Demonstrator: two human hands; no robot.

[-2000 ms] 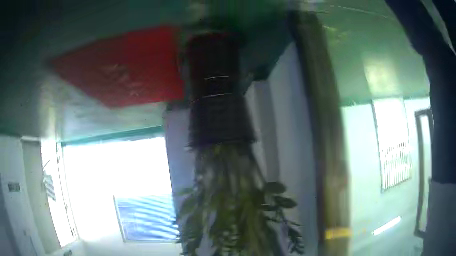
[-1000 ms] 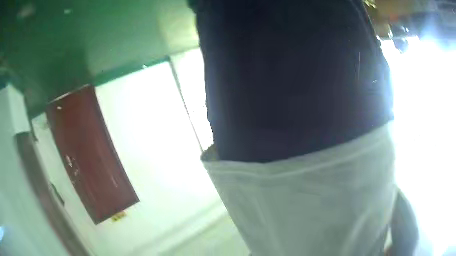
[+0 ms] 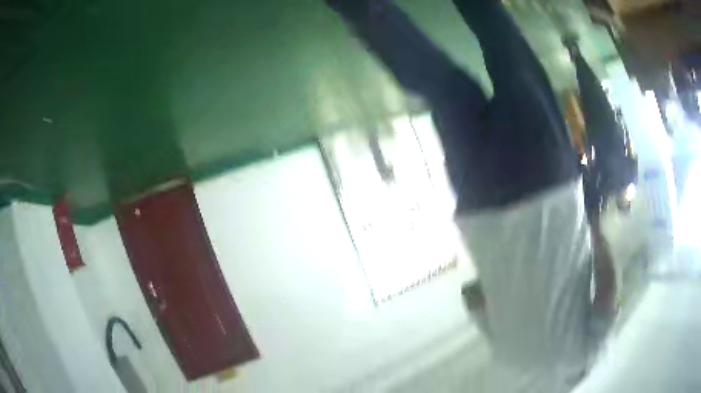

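Observation:
Neither my left hand nor my right hand is in the picture, and no held thing shows. The view is upside down and blurred. Nearest in front is a person in a pale shirt (image 3: 530, 276) and dark trousers (image 3: 507, 146), seen from behind or the side, walking or standing with legs apart. The person's head is not clearly visible.
Green floor (image 3: 230, 84) fills the top. A dark red wall cabinet (image 3: 188, 280) stands against the white wall (image 3: 277, 253), with a small red item (image 3: 68, 234) beside it. A bright doorway or window (image 3: 392, 207) and another dark figure (image 3: 603, 127) show further right.
The person in the pale shirt appears smaller and further right, with both legs now showing. The red cabinet has shifted right and down in the view. The potted plant seen earliest is gone.

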